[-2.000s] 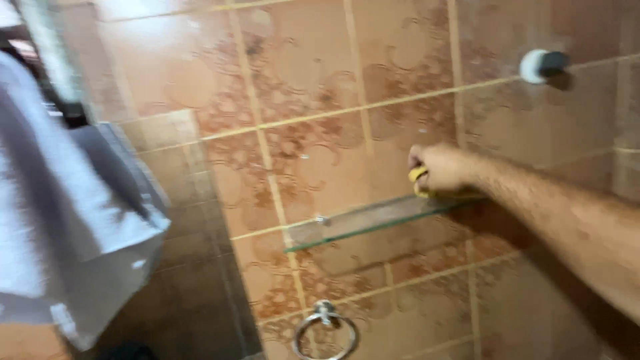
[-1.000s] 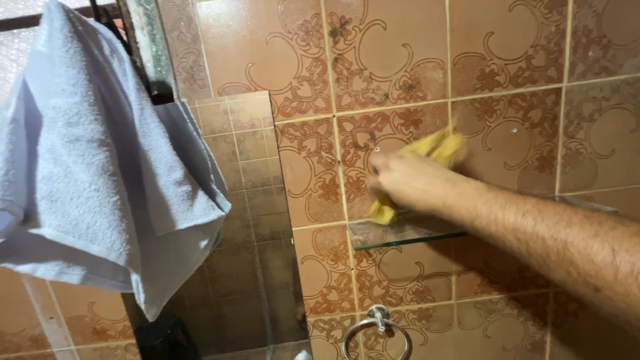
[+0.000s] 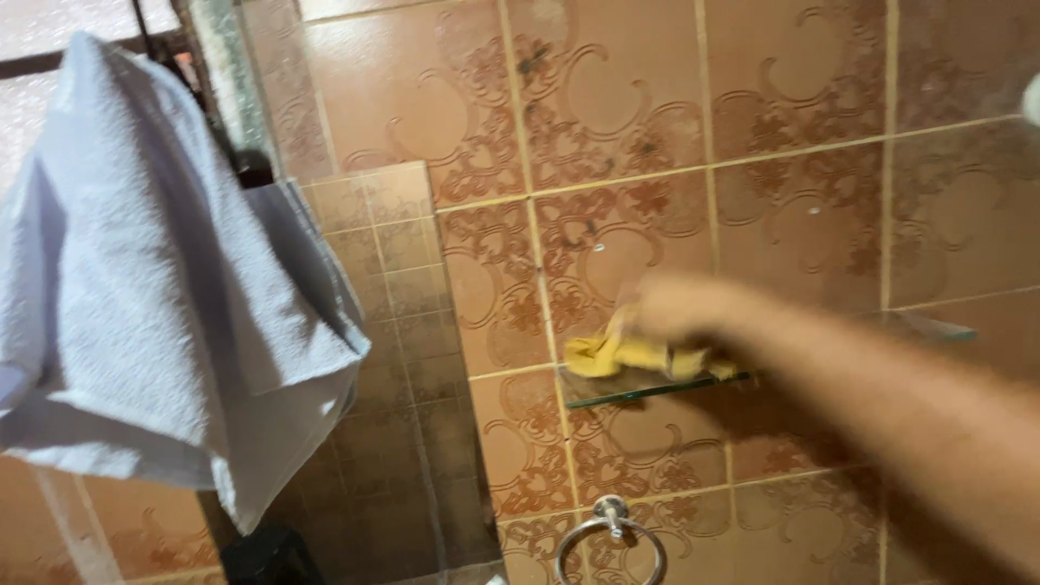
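My right hand (image 3: 670, 313), blurred by motion, holds a yellow cloth (image 3: 634, 353) against the left part of a glass shelf (image 3: 650, 392) on the tiled wall. The arm reaches in from the lower right and covers the middle of the shelf; its right end shows beyond the forearm. Part of the cloth spreads over the shelf top and reaches its front edge. My left hand is out of view.
A light blue towel (image 3: 162, 268) hangs at the left, in front of a mirror (image 3: 390, 366). Below the shelf a metal towel ring (image 3: 611, 536) is fixed to the wall. A black object (image 3: 272, 556) stands at the bottom left. A white round fitting (image 3: 1032, 99) shows at the right edge.
One second ago the cloth was raised against the tiles above the shelf; now it lies lower, on the shelf. The view has shifted since the first frame.
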